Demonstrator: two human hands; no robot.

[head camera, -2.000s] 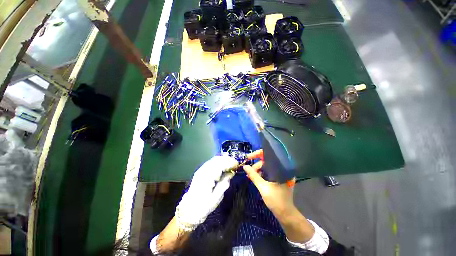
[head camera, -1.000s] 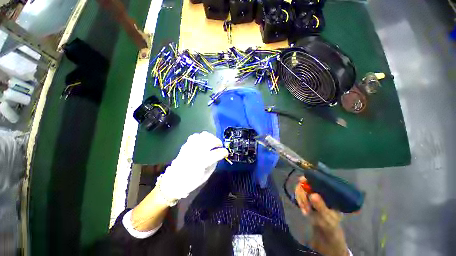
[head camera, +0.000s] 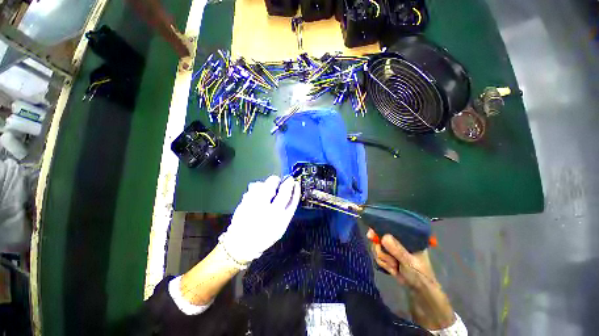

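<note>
A square black housing (head camera: 315,178) with shiny metal contacts lies on the blue cloth (head camera: 318,141) at the bench's near edge. My left hand (head camera: 259,213) in a white glove is at its left side; the fingertips are pinched there, and what they hold is too small to tell. My bare right hand (head camera: 397,256) holds the teal soldering gun (head camera: 397,226) with orange-red parts. Its metal barrel points left and the tip is over the lower part of the housing, hiding some of the contacts.
Lead wires (head camera: 230,92) lie in a loose pile behind the cloth. A round black fan (head camera: 407,95) and a brownish dish (head camera: 468,125) are at right. Another housing (head camera: 200,146) sits at left; more stand on the cardboard (head camera: 256,33). A conveyor (head camera: 98,197) runs at far left.
The soldering gun, held away right of the housing a second ago, has moved left so its tip is over the housing. My left hand has shifted slightly. The view has moved a little.
</note>
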